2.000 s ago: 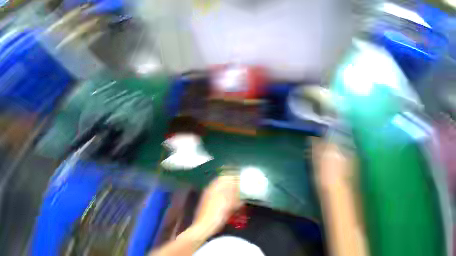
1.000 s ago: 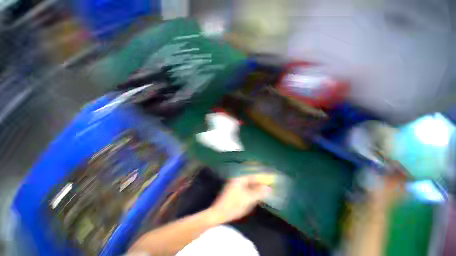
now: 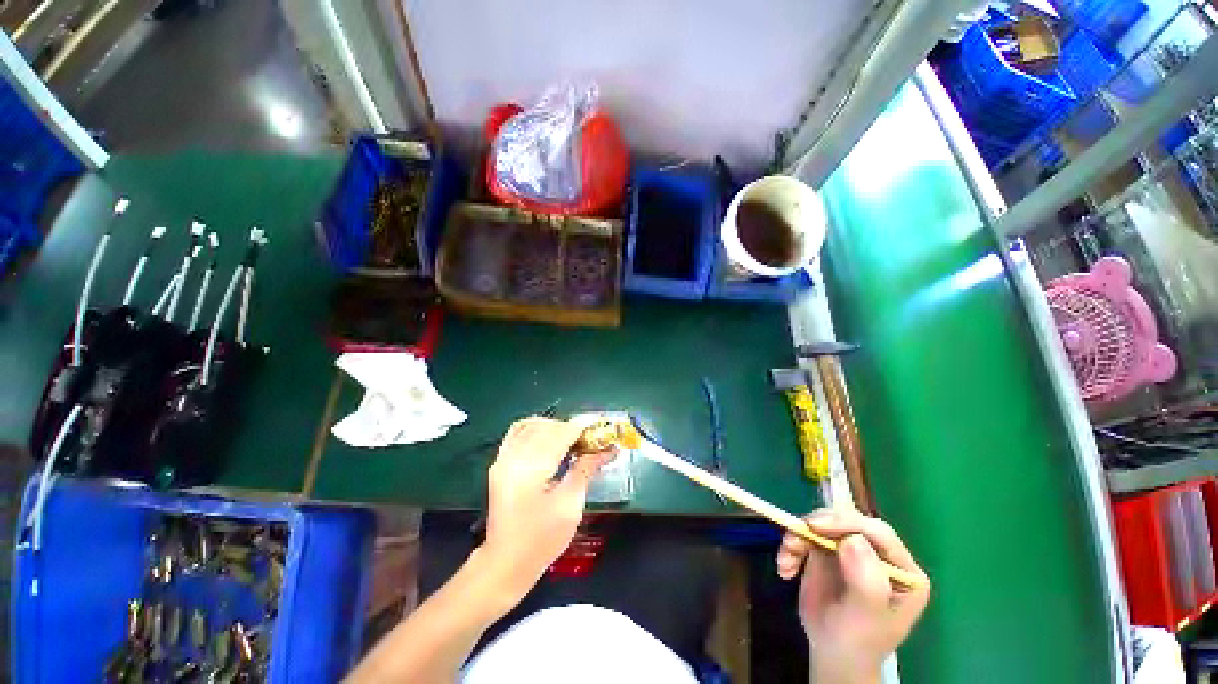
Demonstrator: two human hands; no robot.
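Note:
My left hand [image 3: 534,488] holds a small brassy lock cylinder [image 3: 600,436] between thumb and fingers, above the silver block [image 3: 612,478] at the bench's front edge. My right hand [image 3: 855,588] grips the thin wooden grease brush [image 3: 741,497] near its end. The brush slants up to the left, and its tip touches or nearly touches the cylinder. The white grease bucket [image 3: 773,227] with brown contents stands at the back right.
Black housings [image 3: 147,401] with white cables lie at left. A blue crate [image 3: 327,575] of metal pieces is at front left. White cloth [image 3: 395,401], divided tray [image 3: 530,262], blue bin [image 3: 383,207], blue-handled tool [image 3: 715,421], yellow-handled tool [image 3: 807,430] and hammer [image 3: 839,401] are around the bench.
The view has swung back from the left and become sharp. My right hand, blurred at the right before, now holds the brush against or close to the piece in my left hand.

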